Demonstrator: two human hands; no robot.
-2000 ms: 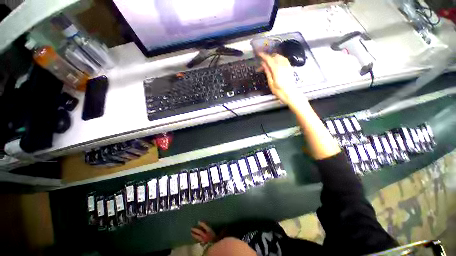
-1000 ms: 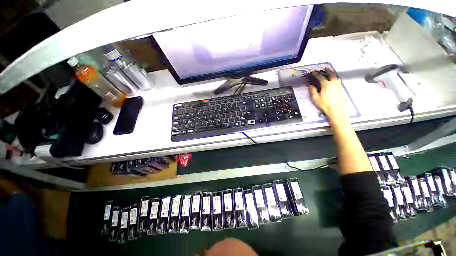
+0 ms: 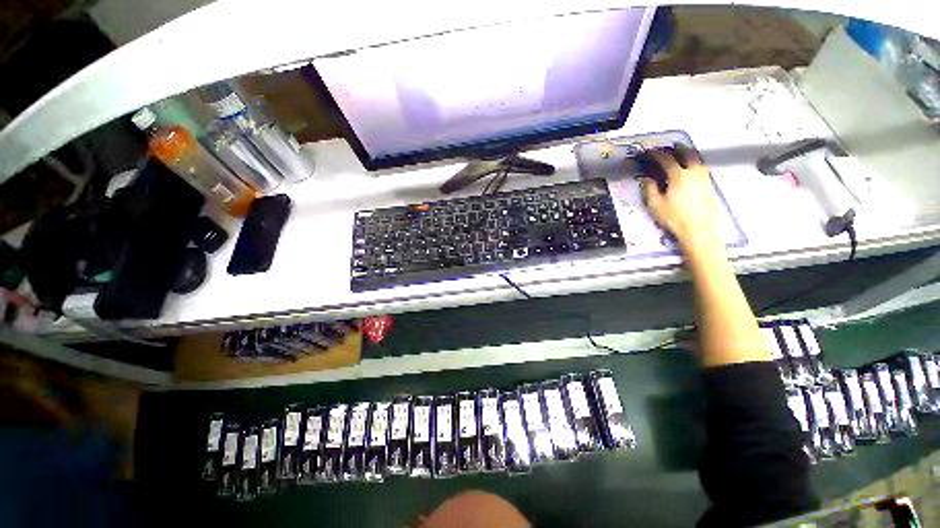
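My right hand rests over the black mouse on the pale mouse pad, with its fingers curled on it. The black keyboard lies to the left of the hand, below the lit monitor. The screen is washed out and nothing on it is readable. My left hand is not in view; only a rounded patch of skin shows at the bottom edge.
Slim packaged units stand in a row on the green bench, with more units at right. A scanner, phone, orange bottle and black device are on the white shelf. A cardboard tray lies below it.
Since the earliest frame my right hand has moved from the keyboard's right end onto the mouse. My left hand has left the view. The camera view has shifted. Little differs from one second ago.
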